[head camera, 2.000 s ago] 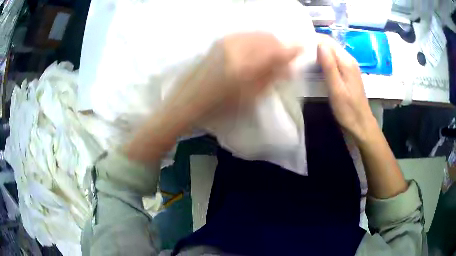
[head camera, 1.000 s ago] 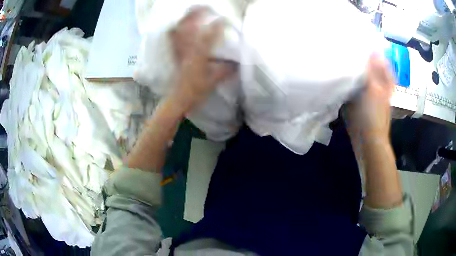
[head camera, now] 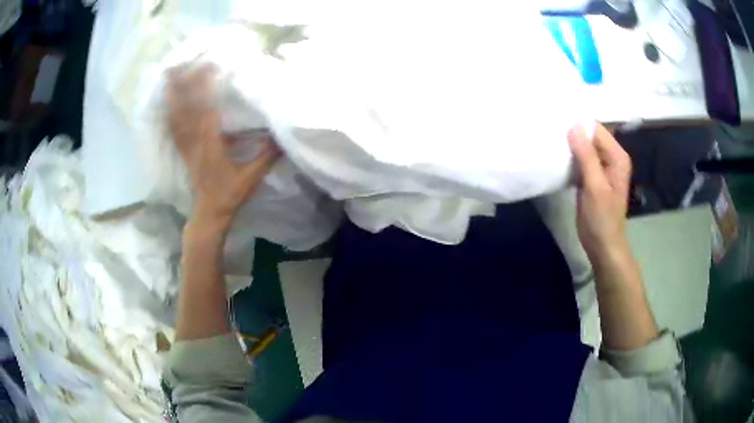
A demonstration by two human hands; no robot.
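A wide white garment piece (head camera: 430,107) covers most of the table front and hangs over its edge above the dark apron (head camera: 455,330). My left hand (head camera: 211,149) is at the left of the cloth, slightly blurred, its thumb and fingers around a bunched fold. My right hand (head camera: 601,169) pinches the right edge of the cloth between thumb and fingers. The blue tray (head camera: 585,49) shows partly beyond the cloth at the upper right; the rest of it is covered. The needle area is not visible.
A large cream-white garment pile (head camera: 74,281) is at the left, below table level. The white sewing table (head camera: 674,87) shows at the upper right, with a dark purple long object (head camera: 713,66) on it. Yellow floor tape (head camera: 260,340) shows on the green floor.
The cloth has come down and spread wider across the table. My left hand has moved left, and my right hand first moved right with the cloth edge, then slightly left and down.
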